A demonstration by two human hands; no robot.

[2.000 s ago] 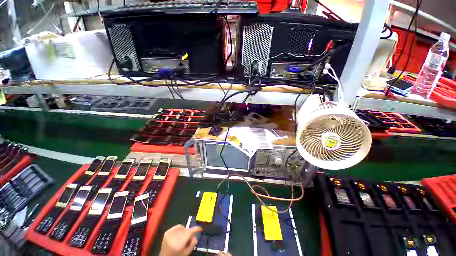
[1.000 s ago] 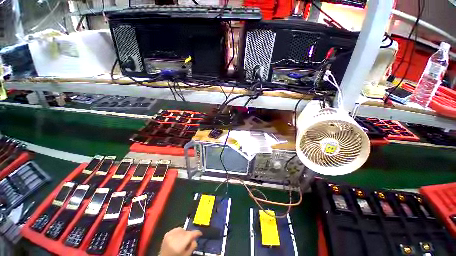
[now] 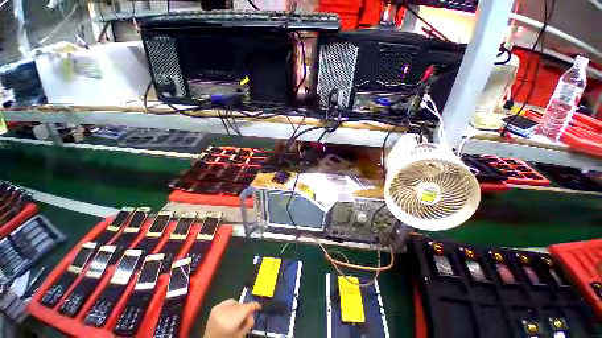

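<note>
My left hand (image 3: 230,319) is at the bottom edge, partly cut off, with a fingertip at the near end of the left yellow card (image 3: 267,276). The fingertip is at the edge of a small dark block (image 3: 273,306) below that card; whether it grips the block is unclear. Card and block lie on the left blue test pad (image 3: 288,290). A second yellow card (image 3: 350,300) lies on the right blue test pad (image 3: 373,315). A copper-brown test cable (image 3: 360,267) loops down from the tester toward the pads. My right hand is out of the picture.
A red tray (image 3: 210,264) of keypad phones (image 3: 125,267) is at left, a black phone tray (image 3: 462,297) at right. Behind the pads stand the radio tester (image 3: 294,210) and a round fan (image 3: 432,193). A shelf with computers and a bottle (image 3: 563,99) is above.
Fingertips at the bottom edge beside the left pad, seen two seconds ago, have gone out of the picture. My left hand stays by the left card and block. The view has shifted slightly.
</note>
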